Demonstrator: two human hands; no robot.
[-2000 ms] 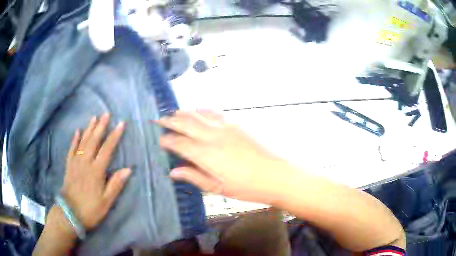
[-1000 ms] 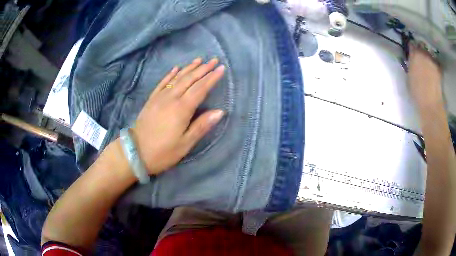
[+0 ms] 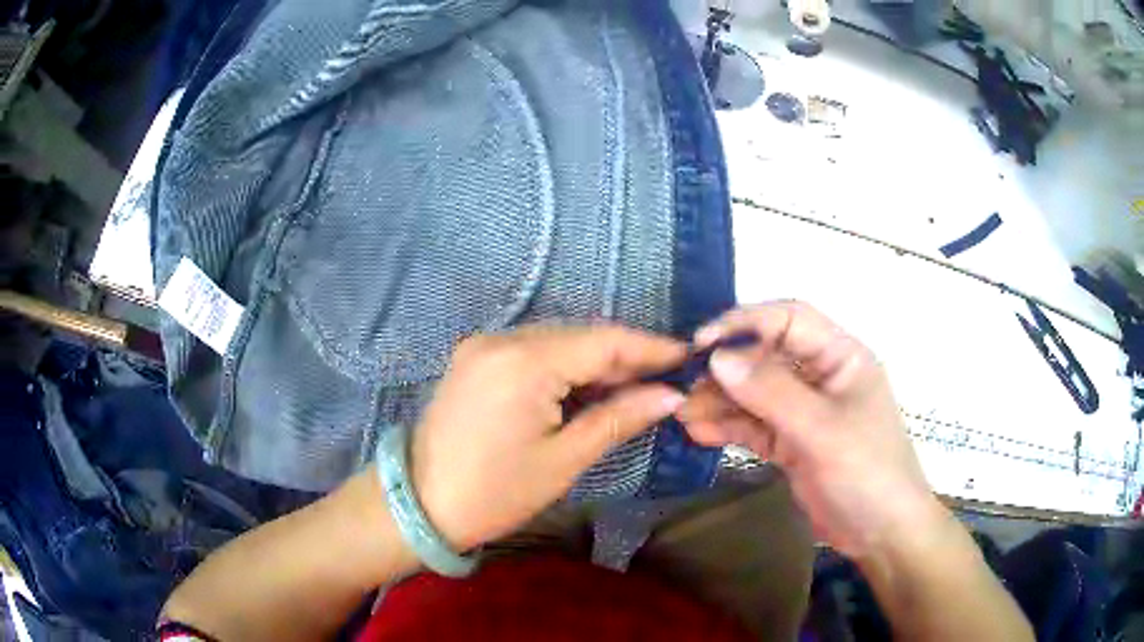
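The denim jacket (image 3: 427, 213) lies inside out on the white table, pale grey-blue side up, with a darker blue band (image 3: 703, 226) along its right edge. A curved stitched pocket outline shows on it. My left hand (image 3: 514, 426) and my right hand (image 3: 803, 414) meet over the band near the jacket's lower right. Both pinch a small dark navy strip (image 3: 696, 364) between fingertips. The fingers hide much of the strip. A white care label (image 3: 201, 305) shows at the jacket's left.
One loose dark strip (image 3: 971, 236) lies on the table (image 3: 853, 289). Black thread snips (image 3: 1061, 357) lie at the right. A black tangle of strips (image 3: 1010, 100) is at the upper right. Needle plate (image 3: 738, 75) sits above the band. Dark denim (image 3: 100, 464) is heaped lower left.
My right hand has come back from the strip pile to the jacket's edge. My left hand has lifted off the pocket area and moved right; both now hold a strip. A loose strip now shows on the table.
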